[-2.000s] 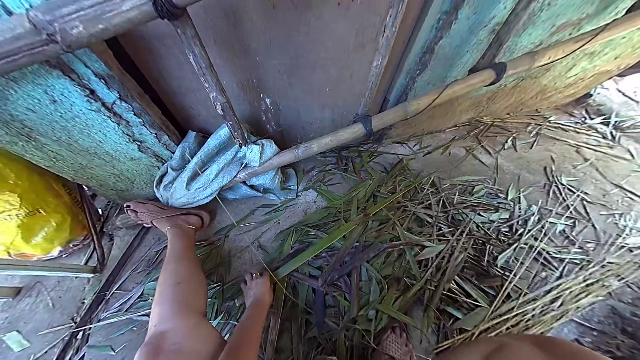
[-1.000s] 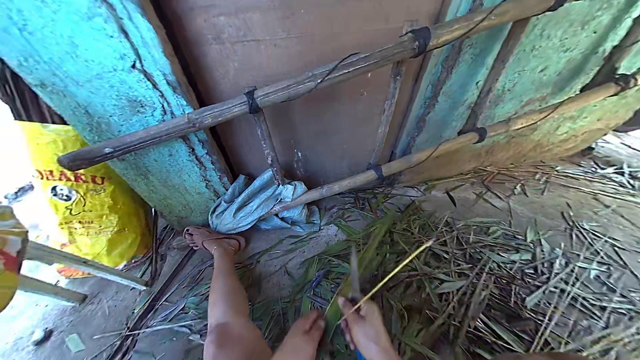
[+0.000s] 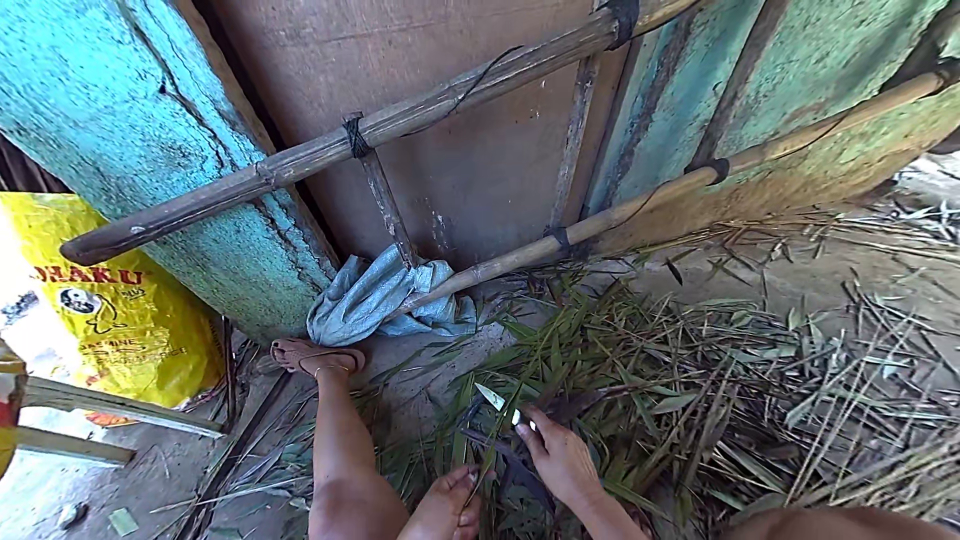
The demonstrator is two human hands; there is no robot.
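Note:
My right hand [image 3: 559, 454], low and right of centre, is closed around a small knife [image 3: 496, 400] whose pale blade points up and left. To its lower left, my left hand [image 3: 452, 504] pinches a thin green stem or leaf [image 3: 491, 457] between thumb and fingers. The blade lies close to the green leaves; whether it touches the held piece I cannot tell. Beneath and beyond both hands spreads a heap of long green leaves and cut stalks [image 3: 637, 367]. Dark, curled leaf pieces [image 3: 525, 472] lie between the hands.
A bamboo ladder [image 3: 465, 90] leans across a brown door [image 3: 450, 165] and turquoise wall [image 3: 225, 270]. Its lower rail's end rests on a blue woven sack [image 3: 367, 296]. My sandalled foot [image 3: 319, 357] is beside the sack. A yellow sack [image 3: 142, 330] and wooden slats [image 3: 120, 406] stand left.
A thin yellowish stalk seen beside my right hand one second ago no longer shows there. The knife now points up-left instead of nearly straight up. The view has shifted since two seconds ago.

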